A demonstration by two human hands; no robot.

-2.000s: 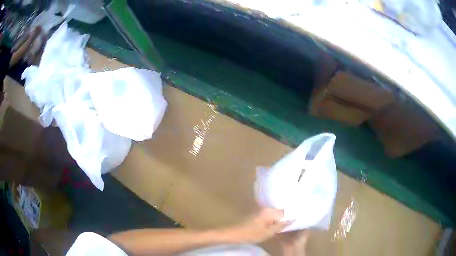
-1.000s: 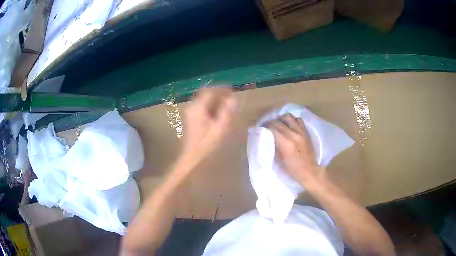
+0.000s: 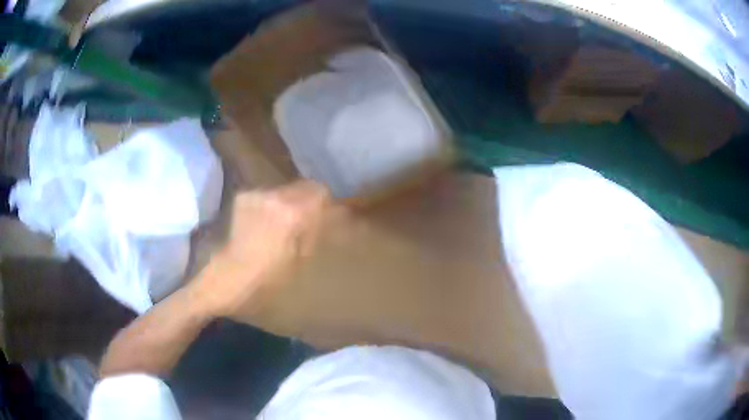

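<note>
A small open brown carton (image 3: 246,78) is tilted over the back of the bench, with a pale grey-white liner (image 3: 378,135) inside. My left hand (image 3: 283,217), blurred, is closed at the carton's near edge. A large smooth white bundle (image 3: 608,287) fills the right side, close to the camera. A blurred patch at its lower right edge may be my right hand; its grip cannot be made out. Crumpled white bagged items (image 3: 135,201) lie at the left end of the bench.
The long cardboard bench cover (image 3: 411,287) runs under the carton and bundle, with a green frame (image 3: 509,156) behind. Brown cartons (image 3: 595,86) stand in the dark shelf space. A white upper surface curves along the top right.
The open carton has come into view at my left hand. My right hand is no longer visible on the wrapped item at the centre. A large white bundle now shows at right.
</note>
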